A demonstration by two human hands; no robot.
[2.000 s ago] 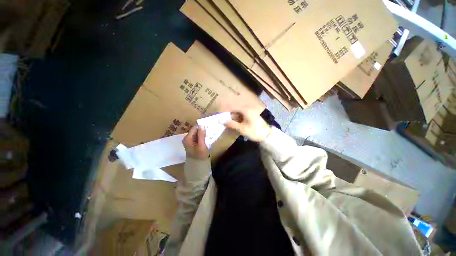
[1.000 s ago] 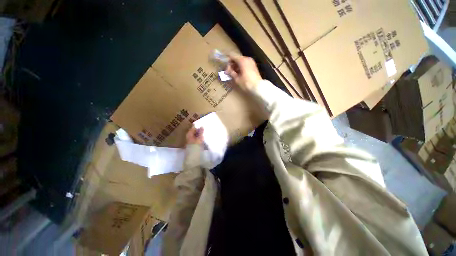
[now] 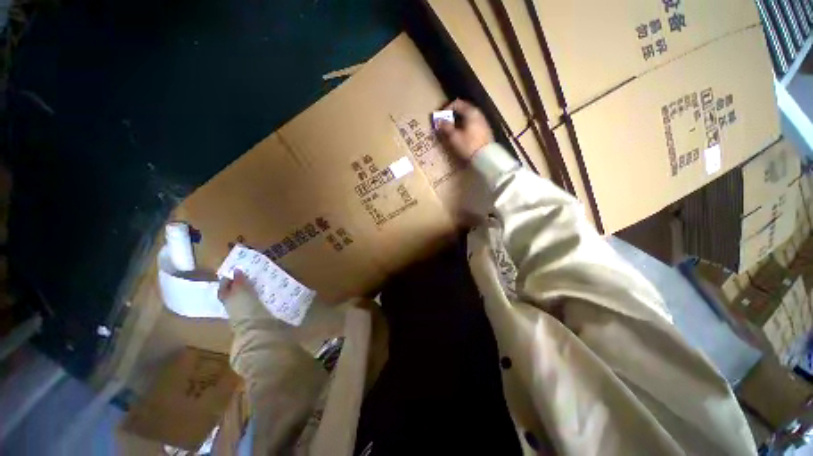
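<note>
My left hand (image 3: pixel 234 287) holds the white label strip (image 3: pixel 273 283), with small dark print on its near end; the strip curls left to a rolled end over the carton. My right hand (image 3: pixel 470 132) holds a small white label (image 3: pixel 443 117) between its fingertips, above the printed block at the flat carton's upper right. The large flat carton (image 3: pixel 303 169) lies on the dark green-black surface. A white adhesive label (image 3: pixel 401 167) sits on it beside another printed block. Part of the right printing is hidden by my right hand.
More flat cartons (image 3: pixel 615 116) overlap at the upper right, the top one with a white label. Stacked cartons (image 3: pixel 774 209) stand at the far right. A metal-barred frame (image 3: pixel 789 36) is at the top right corner. A brown carton (image 3: pixel 178 396) is at the lower left.
My left hand moved left and down with the strip. My right hand moved from the strip to the upper right. A white label now lies on the flat carton, which shows a second printed block.
</note>
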